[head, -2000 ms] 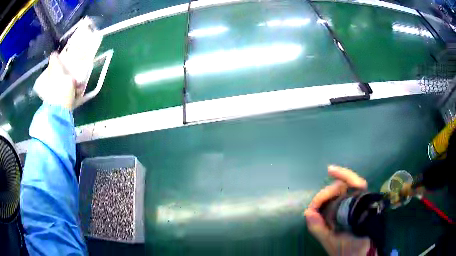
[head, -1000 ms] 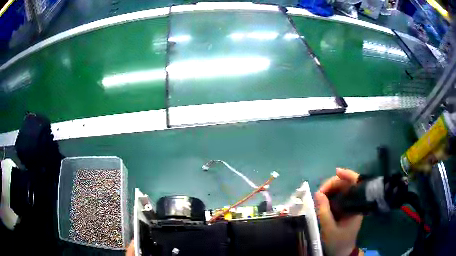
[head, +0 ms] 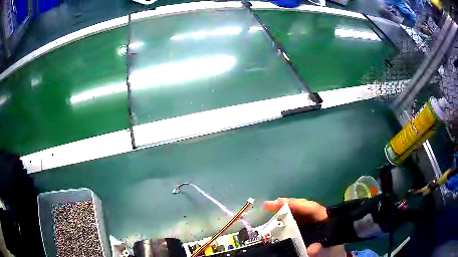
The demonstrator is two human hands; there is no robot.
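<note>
The white appliance housing [head: 292, 226] is cut off by the bottom edge. A black round part [head: 159, 248] sits at its left end, with a strip of small coloured parts beside it. A white lead [head: 213, 200] and a multi-coloured lead [head: 224, 228] with a white connector stick out over the bench. My right hand [head: 307, 216] is at the housing's right side, around the black electric screwdriver [head: 354, 221] with a pale label. My left hand is not in view.
The screw bin [head: 100, 221] full of tiny screws is at lower left. The yellow spray can [head: 416, 131] and the clear cup [head: 362, 188] with yellowish contents are at right. The green conveyor [head: 100, 65] with its white edge runs behind the green bench.
The view has shifted, so the housing and bin sit lower. The left hand, first at the conveyor with a white part, is out of view. The housing has appeared since the earliest frame; the right hand keeps the screwdriver.
</note>
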